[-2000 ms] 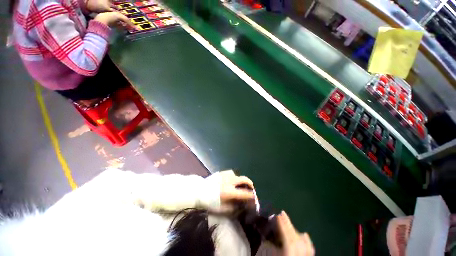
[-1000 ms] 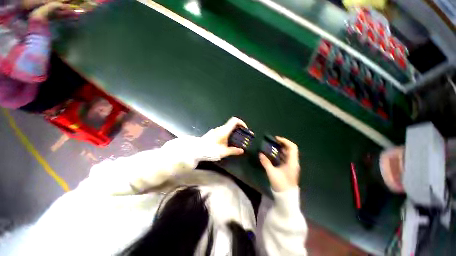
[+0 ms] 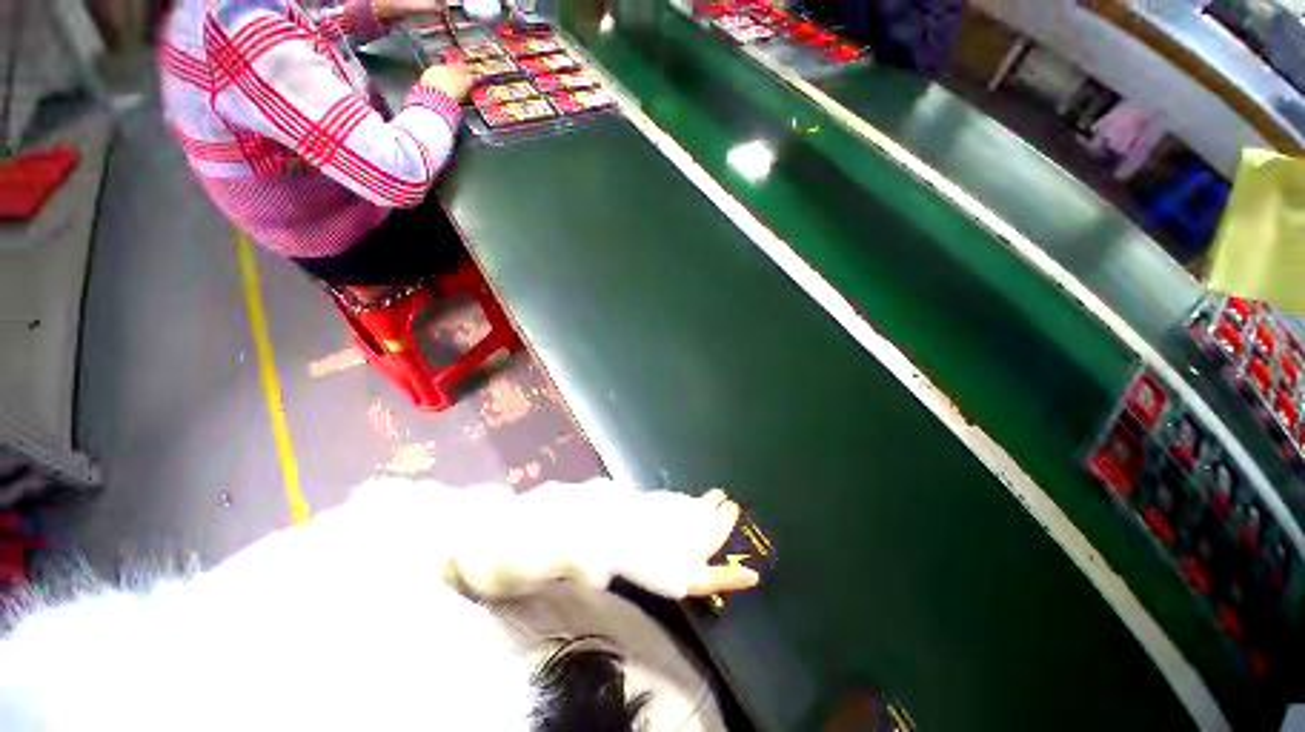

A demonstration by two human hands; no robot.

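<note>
My left hand (image 3: 720, 551) is near the front edge of the green work surface, at the lower middle. Its thumb and fingers are around black battery packs (image 3: 744, 542) with yellow marks. The hand covers part of them, and I cannot tell how many there are. At the bottom edge, a dark, blurred piece (image 3: 896, 714) with a yellow mark is cut off by the picture. My right hand cannot be made out there.
The green work surface (image 3: 816, 472) has a pale strip along it. Handset trays lie at right (image 3: 1131, 455) and far right (image 3: 1259, 358). A person (image 3: 308, 122) sits on a red stool (image 3: 437, 343) at upper left, hands at a tray (image 3: 544, 112).
The view has swung right and down, then back up-left. My hands came apart with a black pack in each; now my left holds packs at the edge and my right has left the view.
</note>
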